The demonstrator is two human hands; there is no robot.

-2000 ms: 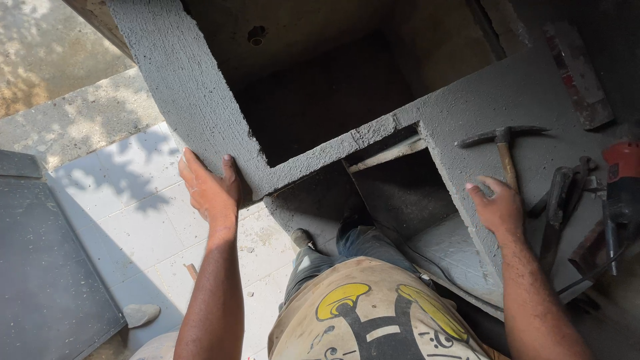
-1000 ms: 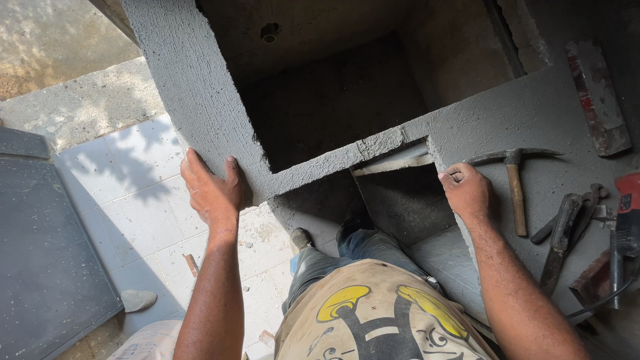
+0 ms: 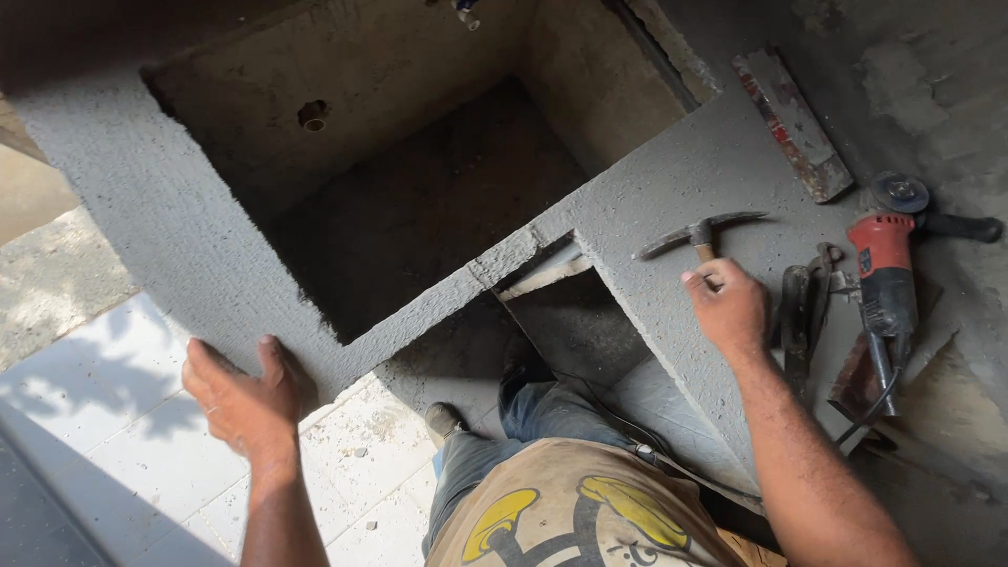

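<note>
My left hand [image 3: 244,394] rests with thumb and fingers apart on the near left corner of a rough grey cement slab [image 3: 197,228]. The slab frames a deep rectangular basin [image 3: 425,205] with a pipe stub [image 3: 313,124] in its wall. My right hand [image 3: 728,307] is closed around the wooden handle of a mason's pick hammer [image 3: 699,232], whose metal head lies over the slab to the right of the basin. Most of the handle is hidden by the hand.
A red and black angle grinder [image 3: 886,268] lies at the right beside pliers-like tools [image 3: 795,315]. A worn metal-faced bar [image 3: 794,126] lies farther back. Under the slab's near opening is a dark panel [image 3: 583,323]. White tiles [image 3: 150,433] cover the floor at left.
My right hand has moved from the edge of the near opening to the hammer's handle and closed on it. My left hand stays at the slab's corner.
</note>
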